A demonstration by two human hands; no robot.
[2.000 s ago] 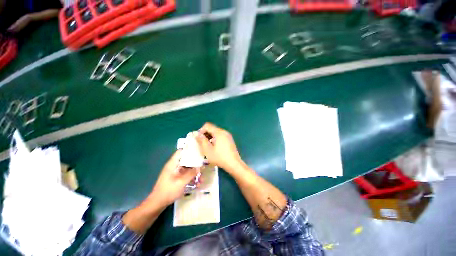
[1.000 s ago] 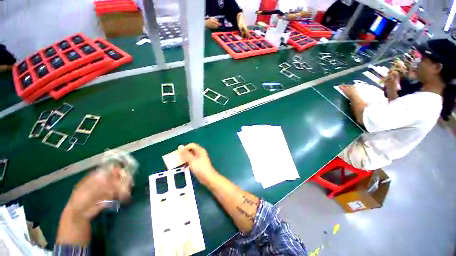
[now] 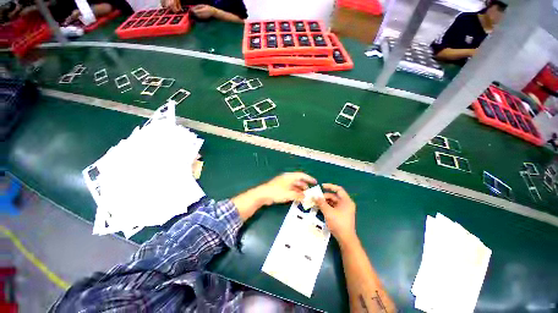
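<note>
A long white adhesive sheet (image 3: 298, 254) lies on the green surface in front of me, with small dark slots in two columns. My left hand (image 3: 287, 188) and my right hand (image 3: 338, 208) meet over its far end. A small white adhesive piece (image 3: 312, 197) is between their fingertips, with the fingers of both hands at its edges. The hands cover the sheet's far end. Whether a device frame is also between the fingers cannot be told.
A jagged waste sheet pile (image 3: 150, 174) lies at left, a fresh sheet stack (image 3: 451, 269) at right. Device frames (image 3: 347, 114) lie beyond the pale rail (image 3: 287, 147). A grey upright (image 3: 453, 98) crosses the right side. Red trays (image 3: 287, 43) and other workers are across the line.
The view has swung left. My left hand has come from beside the sheet to my right hand at its far end. The piece in my right hand is now between both hands.
</note>
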